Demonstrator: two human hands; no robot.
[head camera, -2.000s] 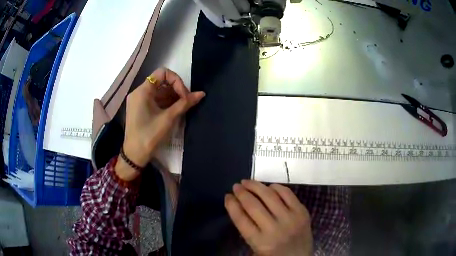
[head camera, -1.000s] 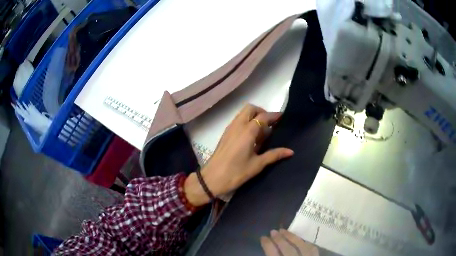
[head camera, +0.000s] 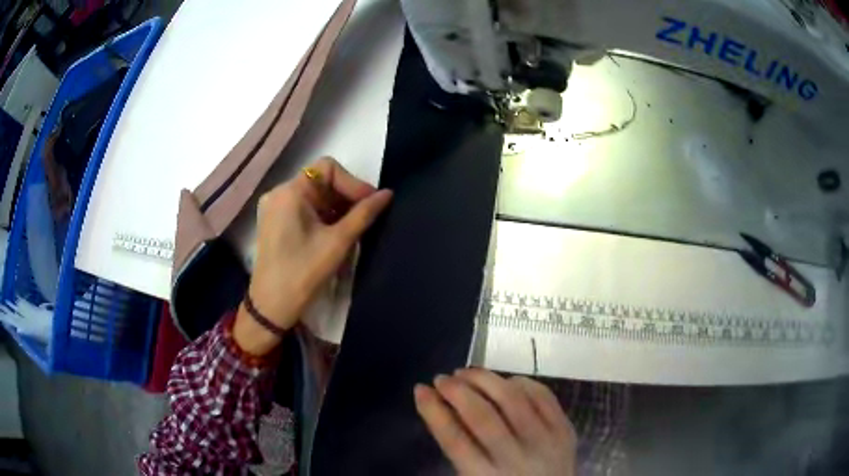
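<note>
The black fabric band (head camera: 424, 242) runs from the front edge of the table up under the white machine head (head camera: 465, 42), its right edge at the presser foot (head camera: 521, 119). My left hand (head camera: 312, 242) pinches the band's left edge between thumb and fingers. My right hand (head camera: 503, 423) lies with its fingers on the band's right edge near the table's front; its thumb is hidden. The striped pink-brown facing (head camera: 270, 139) lies in a fold left of the band. A thin pale layer shows along the band's right edge.
Red-handled snips (head camera: 787, 277) lie right of the needle on the table. A printed ruler (head camera: 652, 325) runs along the front edge. A loose thread (head camera: 534, 355) lies near that edge. A blue plastic basket (head camera: 79, 232) stands at the left. A dark thread tail (head camera: 622, 123) lies on the machine bed.
The view swung left and back again. My left hand spread flatter on the band a second ago and now pinches its left edge again. The right hand is more fully in view than a second ago.
</note>
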